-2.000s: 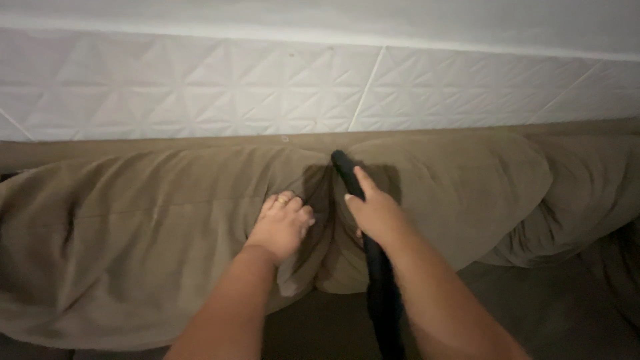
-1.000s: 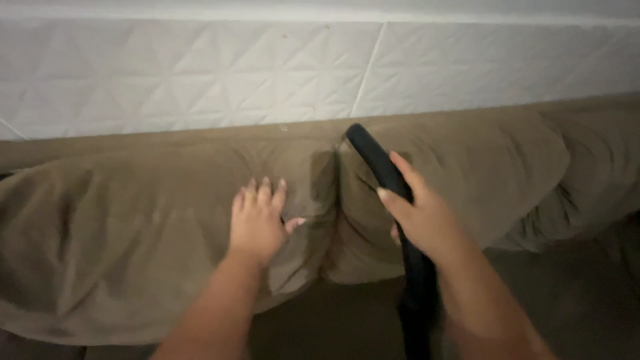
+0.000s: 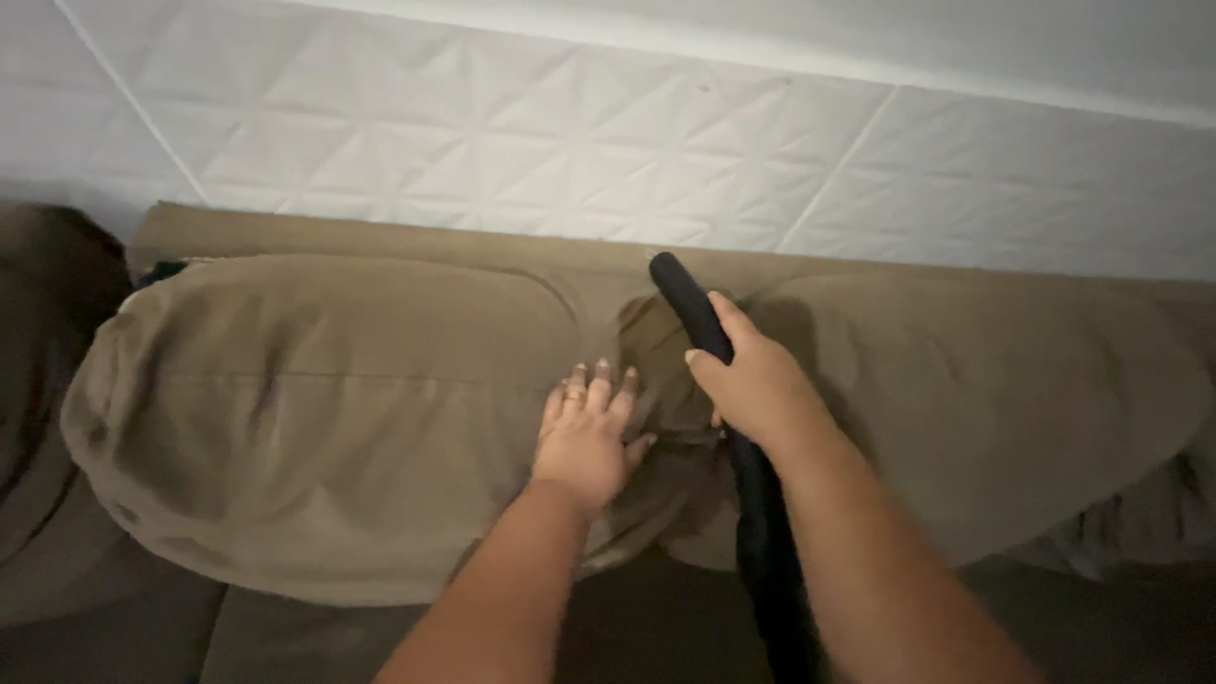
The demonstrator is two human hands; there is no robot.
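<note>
My right hand (image 3: pixel 760 385) is closed around a black vacuum cleaner hose end (image 3: pixel 698 318), thumb and forefinger lying along it. The tube's tip rests at or just over the top of the brown sofa backrest (image 3: pixel 380 237), and its lower part runs down between my forearms. My left hand (image 3: pixel 589 442), with a ring on one finger, lies palm down with fingers spread on the right part of the left back cushion (image 3: pixel 332 418). The right back cushion (image 3: pixel 988 418) is beside my right forearm. A dark shadow falls between the two hands.
Behind the sofa stands a white wall with embossed triangle-patterned tiles (image 3: pixel 570 142). The sofa's armrest (image 3: pixel 47 380) rises at the far left. Below the cushions is the dark seat (image 3: pixel 304 636). A small dark item (image 3: pixel 163 272) shows behind the left cushion's upper corner.
The view has shifted left, bringing the armrest into sight. The hose tip has moved left along the backrest top, from the gap between the cushions. My left hand stays on the left cushion.
</note>
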